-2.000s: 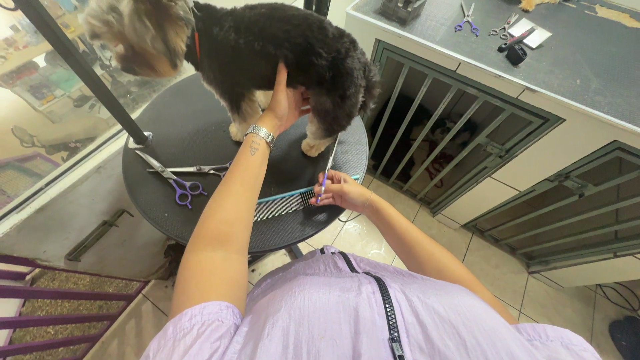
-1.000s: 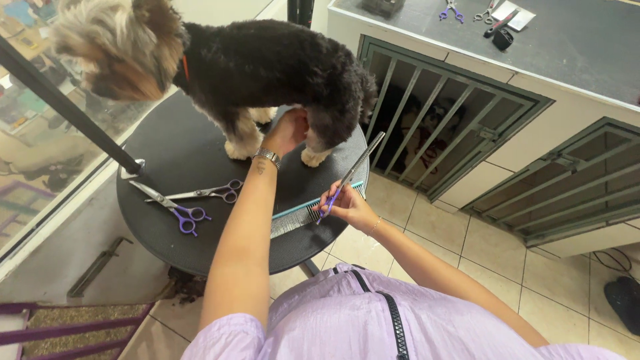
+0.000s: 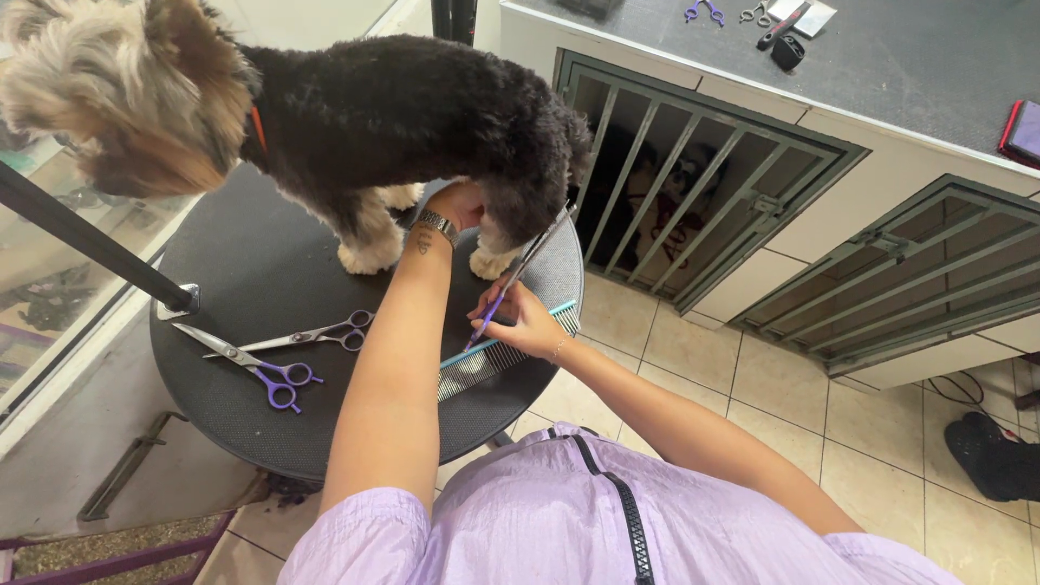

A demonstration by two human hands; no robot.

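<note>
A small dog (image 3: 390,114) with a black coat and tan head and legs stands on the round black grooming table (image 3: 268,439), facing left. My left hand (image 3: 461,205) reaches under its belly at the inner hind leg, fingers mostly hidden by fur. My right hand (image 3: 520,318) holds purple-handled scissors (image 3: 497,302), blades pointing up and right beside the rear of the hind leg. Below that hand a metal comb with a blue spine (image 3: 479,372) lies on the table. Purple-handled shears (image 3: 268,370) and silver scissors (image 3: 313,335) lie crossed at the table's left.
A black post (image 3: 89,231) rises at the table's left edge. At right, a grey counter (image 3: 894,89) bears more scissors (image 3: 704,11), a black-handled tool (image 3: 784,26) and a red-edged object (image 3: 1022,134). Barred cages (image 3: 699,179) sit below it, an animal behind the bars. A person's shoe (image 3: 979,455) is lower right.
My right hand has raised the scissors from low by the comb, and their blades are now close to the dog's hind leg. The dog's head has come further into view.
</note>
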